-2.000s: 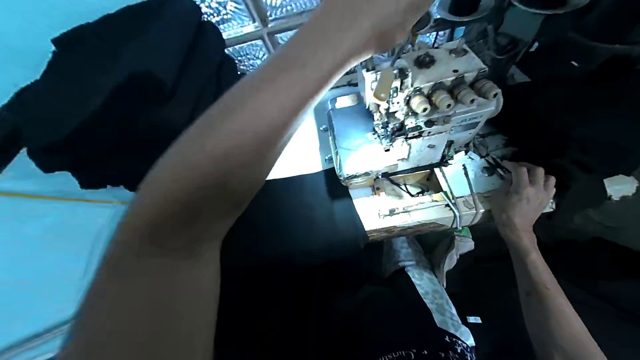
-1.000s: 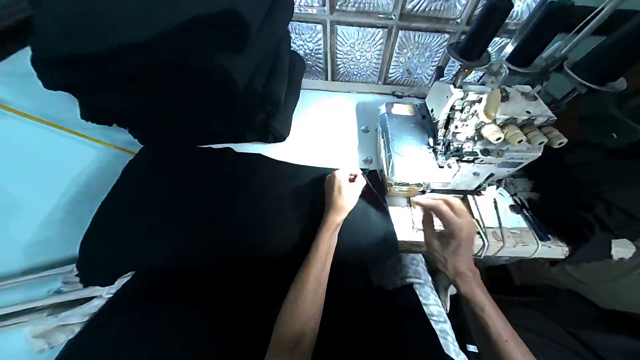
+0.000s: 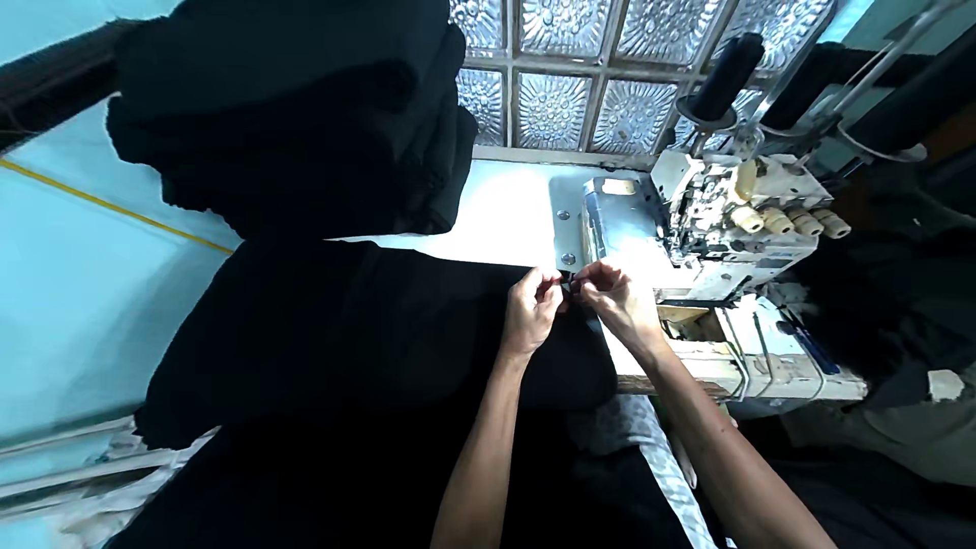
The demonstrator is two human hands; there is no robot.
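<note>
A large piece of black fabric (image 3: 366, 328) lies over the table edge and the lap. My left hand (image 3: 532, 309) pinches the fabric's upper edge near its right corner. Close beside it, my right hand (image 3: 616, 297) has thumb and fingertips together at the same edge, with a small dark bit between the two hands, too small to name. Just right of both hands stands an overlock sewing machine (image 3: 751, 221) with cream tension dials and a metal cover plate (image 3: 625, 221). What exactly the right fingertips hold is unclear.
A tall heap of black fabric (image 3: 305, 114) sits at the back left. Black thread cones (image 3: 732, 72) rise behind the machine. Blue-handled snips (image 3: 812, 347) lie on the wooden machine stand (image 3: 778, 374). Glass blocks (image 3: 553, 110) form the back wall. A yellow line (image 3: 114, 206) crosses the table.
My right hand has moved left from beside the machine's front to meet my left hand at the fabric edge. Two seconds ago it was near the tools on the stand.
</note>
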